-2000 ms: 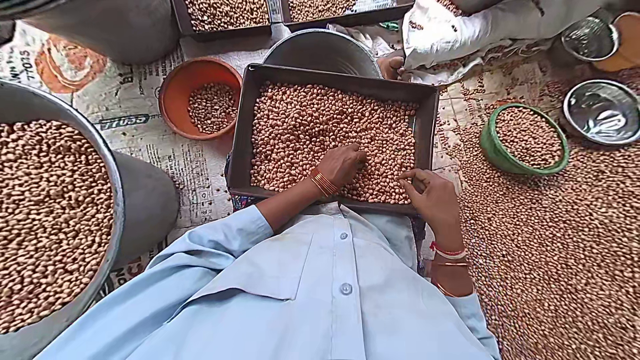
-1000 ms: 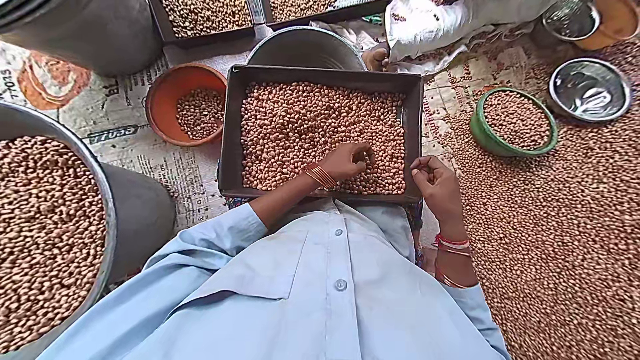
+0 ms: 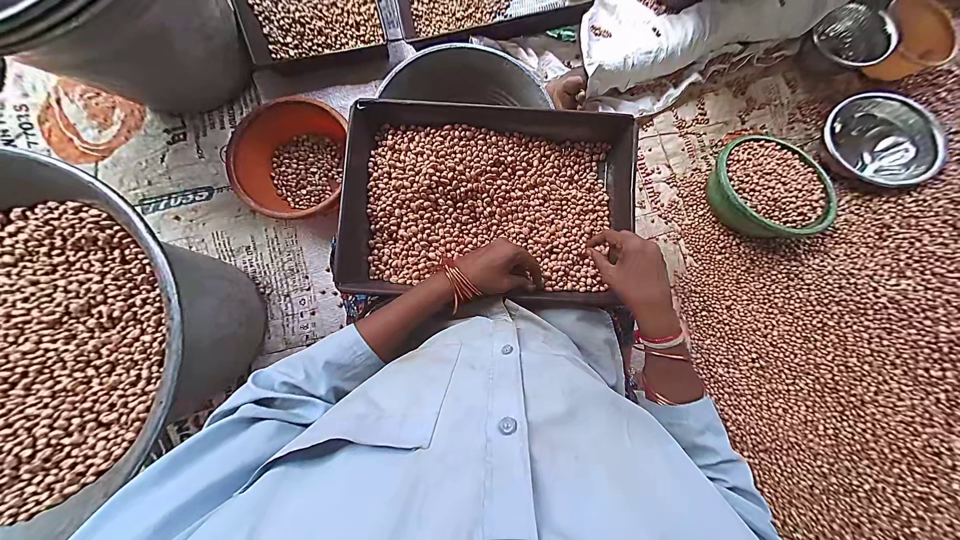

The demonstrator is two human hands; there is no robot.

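A dark rectangular metal tray (image 3: 349,202) rests on my lap, its floor spread with pinkish-brown nuts or beans (image 3: 472,195). My left hand (image 3: 499,268), with thin bangles at the wrist, lies low over the nuts near the tray's front edge, fingers curled down; whether they hold a nut is hidden. At the front right corner my right hand (image 3: 630,270) bends its thumb and forefinger toward each other above the nuts. I cannot tell if anything is between them. Beyond the tray's left wall sits an orange bowl (image 3: 244,161) partly filled with paler nuts.
A large metal tub (image 3: 171,322) of nuts stands at left. Behind the tray are a metal basin (image 3: 465,75), more trays (image 3: 322,58), a white sack (image 3: 652,37) and part of another person's hand or foot. At right are a green bowl (image 3: 720,199), a steel bowl (image 3: 885,139) and nuts (image 3: 847,337) spread across the floor.
My left hand has moved toward the tray's front edge. My right hand, beside the tray's right wall a second ago, is now over its front right corner.
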